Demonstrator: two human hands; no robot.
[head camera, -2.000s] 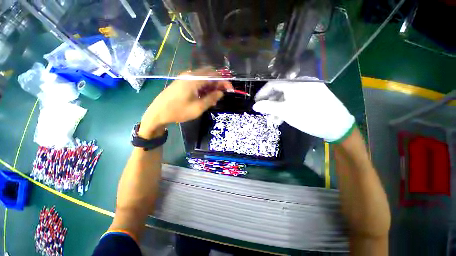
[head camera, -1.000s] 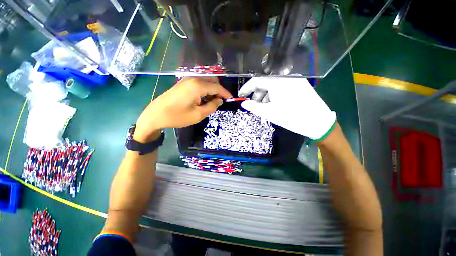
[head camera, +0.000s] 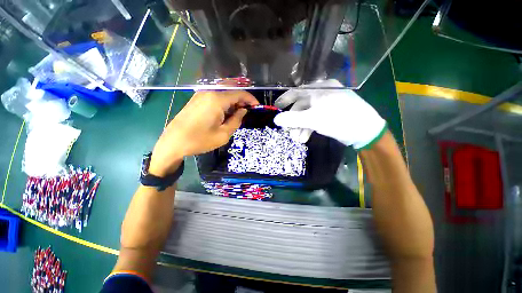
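My bare left hand (head camera: 209, 120), with a dark wristwatch, holds a short red and white wire lead (head camera: 264, 107) between thumb and finger, under the machine head (head camera: 252, 40). My right hand (head camera: 332, 114), in a white glove with a green cuff, is at the lead's right end. Its fingertips are close to the lead, but whether they grip it cannot be told. Below the hands, a black tray (head camera: 214, 166) with a blue strip holds a heap of tiny white and blue-violet pieces (head camera: 268, 151).
Leads lie before the tray (head camera: 237, 190), behind it (head camera: 223, 82), and in two piles at left (head camera: 57, 197). A clear guard edge (head camera: 229, 88) crosses above the hands. Plastic bags (head camera: 48, 143) lie at left, a ribbed grey panel (head camera: 275, 234) nearest me, a red bin (head camera: 478, 177) at right.
Two seconds ago my hands were farther apart, the lead in my left. One second ago they closed in on it. Now the gloved fingers are slightly more spread. The whole view has shifted a little.
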